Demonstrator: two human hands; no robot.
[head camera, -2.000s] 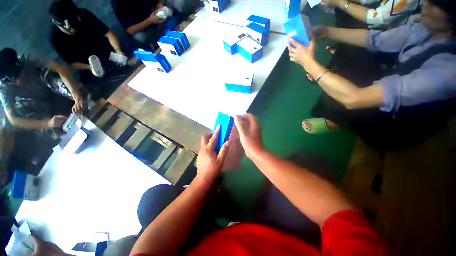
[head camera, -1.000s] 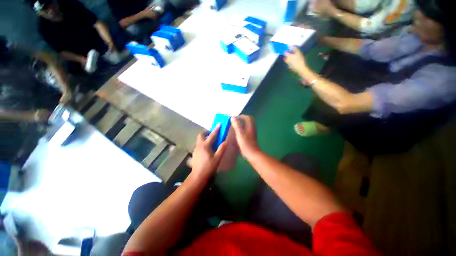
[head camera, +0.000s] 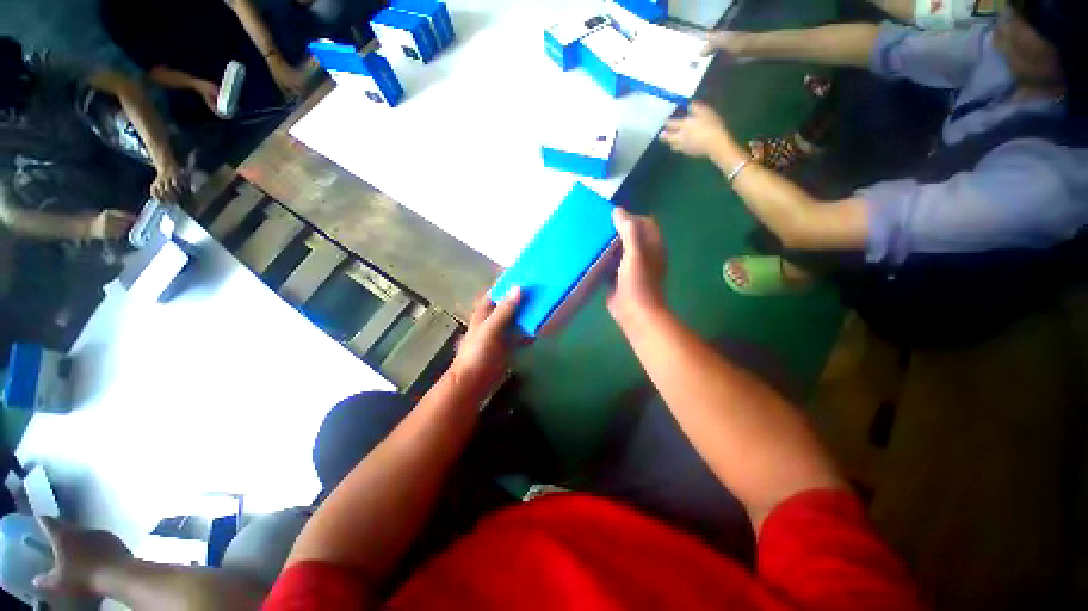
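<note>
A retail carton (head camera: 557, 259) is held in the air near the middle of the view, its broad blue face up and tilted away to the upper right. My left hand (head camera: 487, 338) grips its near left end, with the thumb on the blue face. My right hand (head camera: 638, 259) holds its far right end along the edge. The carton's underside and the fingertips beneath it are hidden. Its flaps look closed from this side.
Blue-and-white cartons (head camera: 579, 152) stand on the white tabletop (head camera: 477, 155) ahead. A person in a light purple shirt (head camera: 943, 191) reaches over cartons at the right. A second white table (head camera: 239, 382) and slatted pallet (head camera: 316, 272) lie left, where others handle white pieces. The floor (head camera: 704, 215) is green.
The carton has turned from its narrow side to its broad blue face and risen slightly. My right hand now holds its far end. The person at the right has lowered a carton to the table.
</note>
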